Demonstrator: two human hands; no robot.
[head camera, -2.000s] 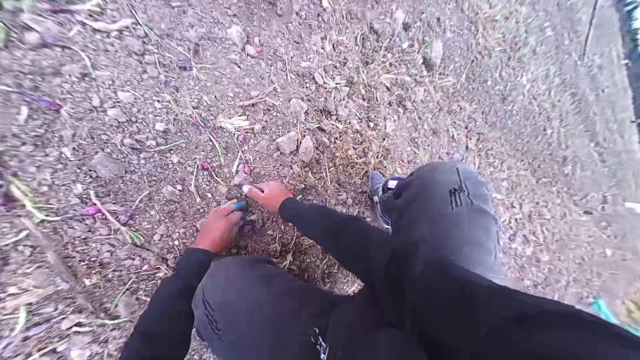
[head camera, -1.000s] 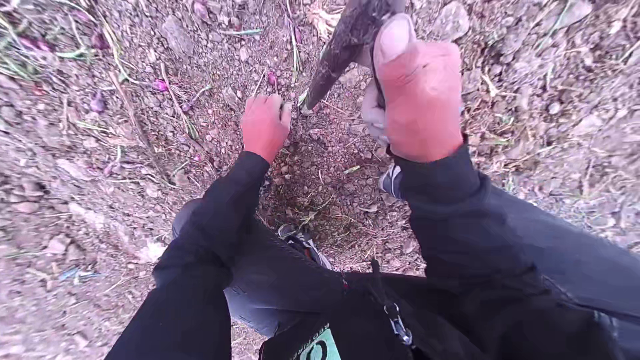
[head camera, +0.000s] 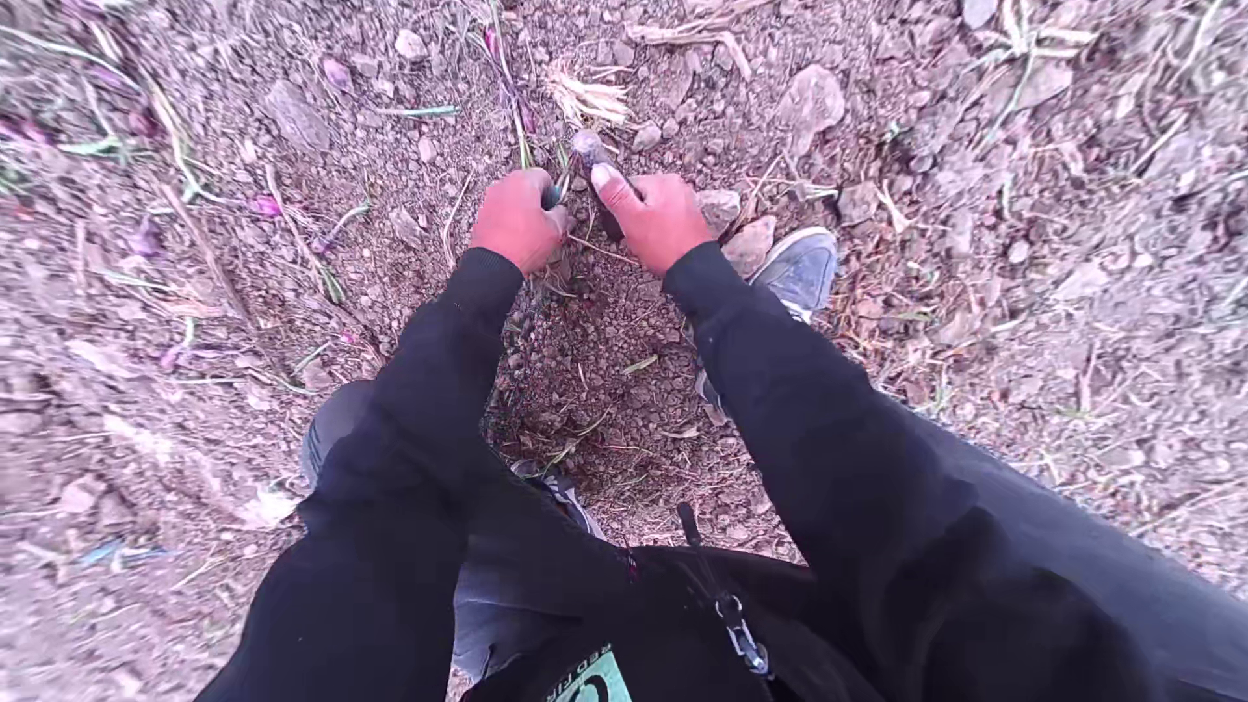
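Low over the soil, my left hand (head camera: 520, 219) has its fingers curled at the base of some green stalks (head camera: 525, 146); whether it grips them is hard to see. Just to its right, my right hand (head camera: 655, 216) is closed around a tool's wooden handle (head camera: 587, 146), its rounded end showing beyond my thumb. The rest of the tool is mostly hidden under the hand. A clump of pale dry roots or stalks (head camera: 588, 95) lies on the ground beyond both hands. Purple onion-like bulbs (head camera: 336, 74) with green stems lie scattered to the left.
Stones (head camera: 814, 102) lie to the right of the hands, with a smaller reddish stone (head camera: 749, 246) beside my right shoe (head camera: 801, 268). A thin dry stick (head camera: 207, 249) lies on the soil at left. My legs frame the patch of loose soil (head camera: 604, 390) below the hands.
My right hand, raised with the tool one second ago, is now down near the ground beside my left hand. The left hand stays low, among the stalks.
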